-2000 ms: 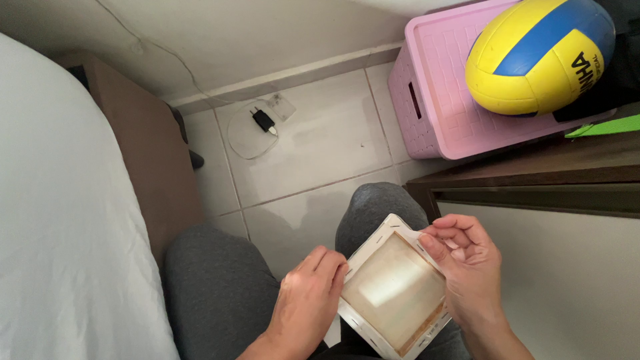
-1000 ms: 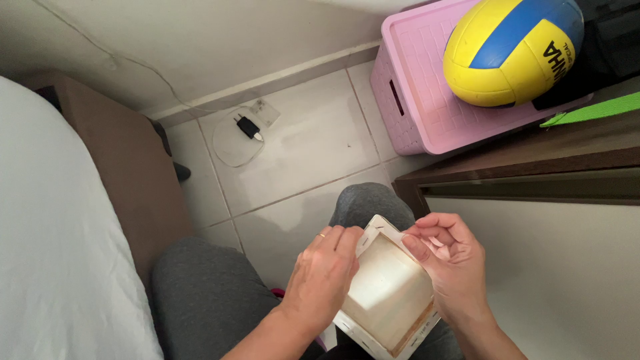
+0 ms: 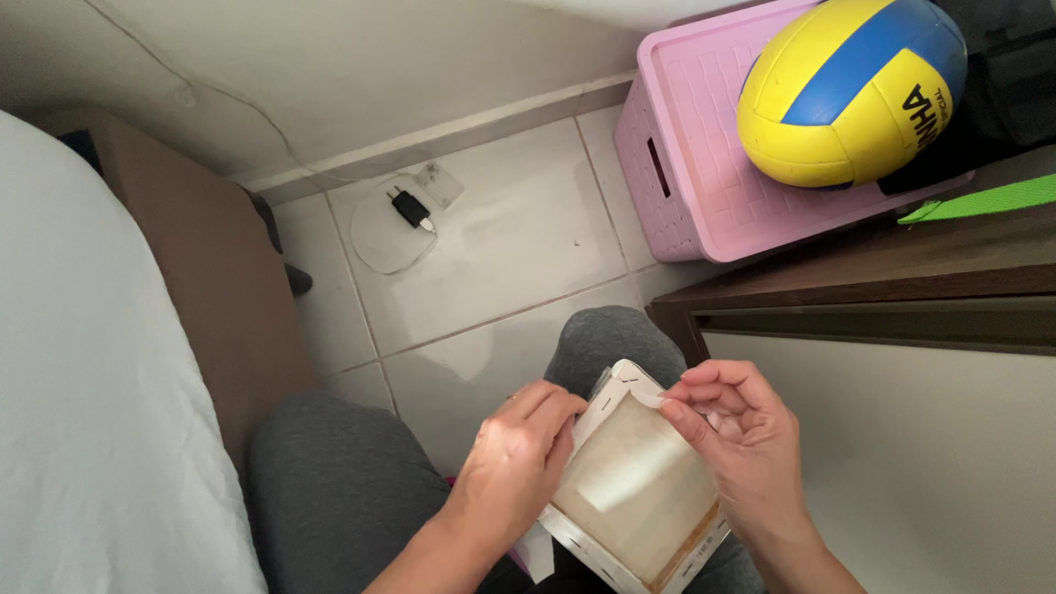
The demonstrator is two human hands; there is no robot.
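A small stretched canvas on a wooden frame (image 3: 635, 487) rests on my lap, its back side up, with staples along the folded white border. My left hand (image 3: 528, 454) lies at its upper left edge, fingertips bent against the border; a bit of clear plastic film (image 3: 605, 379) shows near that corner. My right hand (image 3: 734, 445) pinches a thin white strip (image 3: 648, 398) between thumb and forefinger at the upper right edge. More whitish pieces (image 3: 724, 424) sit within its curled fingers.
A pink plastic box (image 3: 701, 165) with a yellow and blue ball (image 3: 854, 91) on its lid stands at upper right. A black charger (image 3: 408, 208) with its cable lies on the tiled floor. A bed (image 3: 99, 371) is at left, a dark wooden furniture edge (image 3: 874, 276) at right.
The white strip at my right fingertips now stands out from the canvas border more visibly. My hands remain at the frame's upper edges.
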